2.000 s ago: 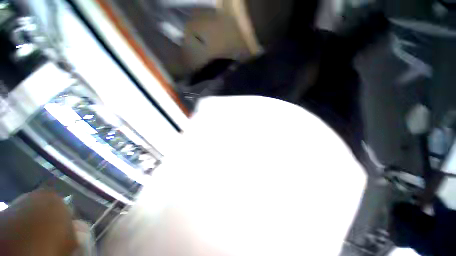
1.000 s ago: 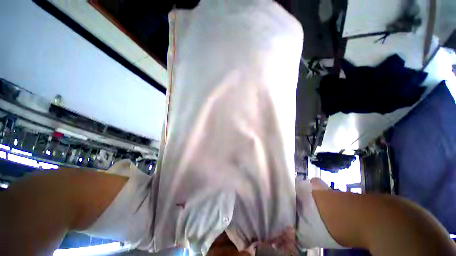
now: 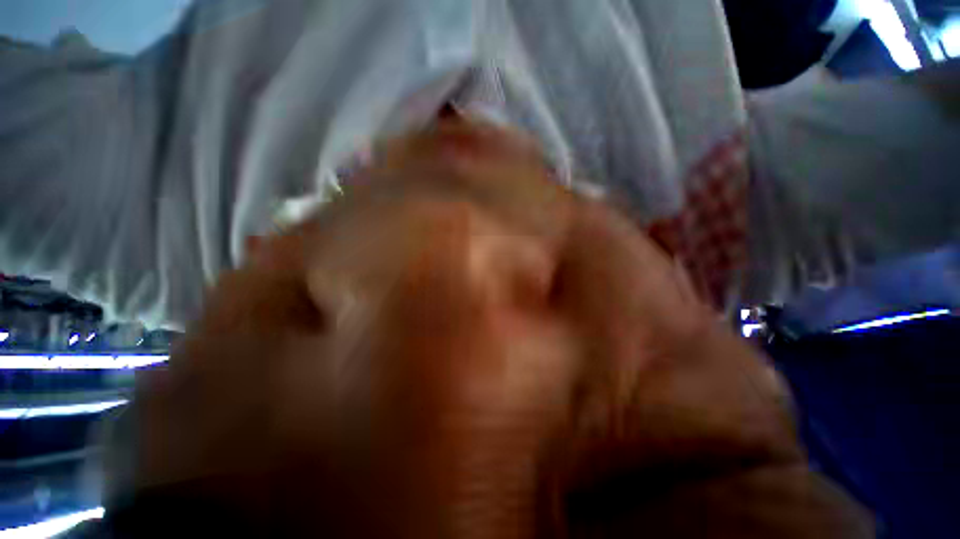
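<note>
A person in a loose, creased pale shirt [image 3: 621, 95] fills most of the view at very close range. The lower middle is a large blurred area of bare skin. Shirt sleeves spread to the left and right edges. A red checked patch [image 3: 718, 205] shows beside the right sleeve. No hand can be made out, so neither my left nor my right hand is in view, and no held work item shows.
Bright light strips [image 3: 84, 361] cross the lower left. Another bright strip [image 3: 895, 319] is at the right, above a dark blue area [image 3: 884, 421]. A dark shape [image 3: 781, 42] is at the top right.
The view has turned and moved much closer to the person. The shirt has shifted to the upper part, skin fills the lower middle, and the bare arms and pale tables are gone from view.
</note>
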